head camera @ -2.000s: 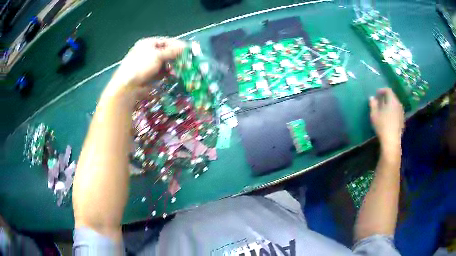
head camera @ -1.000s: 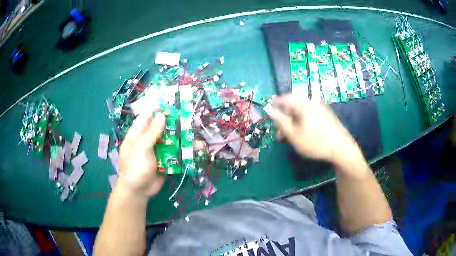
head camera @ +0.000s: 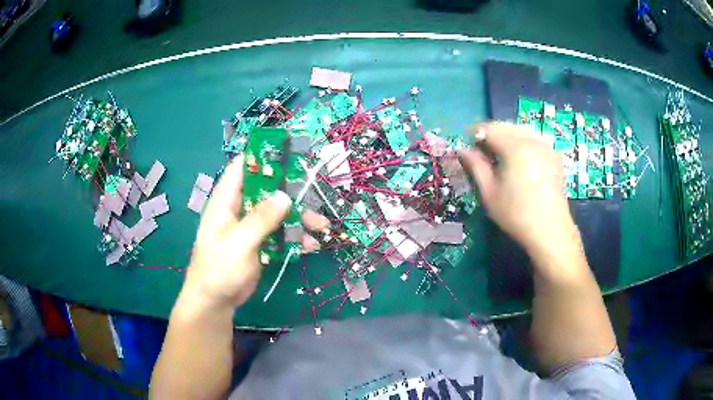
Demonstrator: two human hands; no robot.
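My left hand [head camera: 227, 250] holds a green PCB panel [head camera: 266, 160] upright in front of me, with pale leads sticking out from it. My right hand [head camera: 512, 180] is over the right edge of the heap, thumb and fingers bent towards it; whether the fingertips hold anything is not clear. The heap of wired modules [head camera: 406, 176] lies between my hands, with red wires, small white plug connectors, small green boards and pink-grey pads.
Finished assemblies [head camera: 98, 137] with pink-grey pads lie at left. A black mat [head camera: 508, 269] lies right of the heap, with waiting PCB panels [head camera: 582, 144] on it. More panels [head camera: 688, 176] stand in a row at far right. The bench's edge curves close to my body.
The view has shifted, so the bench things sit differently in the picture. The panel in my left hand is turned and shows a different side. My right hand remains by the heap's right side.
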